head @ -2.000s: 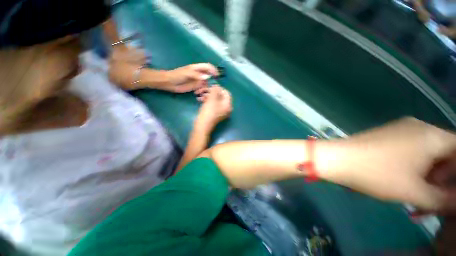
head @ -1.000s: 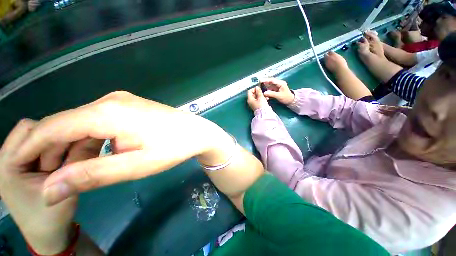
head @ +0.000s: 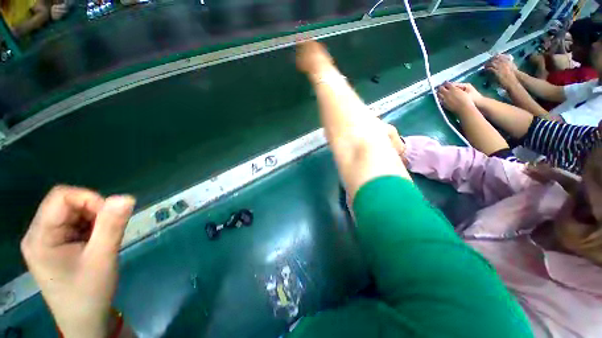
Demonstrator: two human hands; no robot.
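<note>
My left hand (head: 79, 254) is raised at the lower left with its fingers curled; whether it holds anything is hidden. My right hand (head: 313, 58) is stretched out over the green conveyor belt, small and blurred, near the belt's far edge; its fingers cannot be made out. Several small black cases (head: 230, 223) lie in a short row on the green bench, between my hands and nearer to me than the rail. Two small dark green pieces (head: 170, 210) sit on the white edge rail (head: 221, 185). A clear bag of small yellow and silver parts (head: 284, 290) lies near my body.
A worker in a pink sleeve (head: 445, 158) sits close at my right, partly behind my arm. More workers' arms (head: 485, 125) line the bench beyond. A white cable (head: 422, 59) hangs over the rail. Small dark bits lie on the belt (head: 375, 78). A person is across the belt at top left.
My right hand has moved from in front of me, by my left hand, out over the belt. My left hand now stands apart from it. The black cases and green pieces have come into view.
</note>
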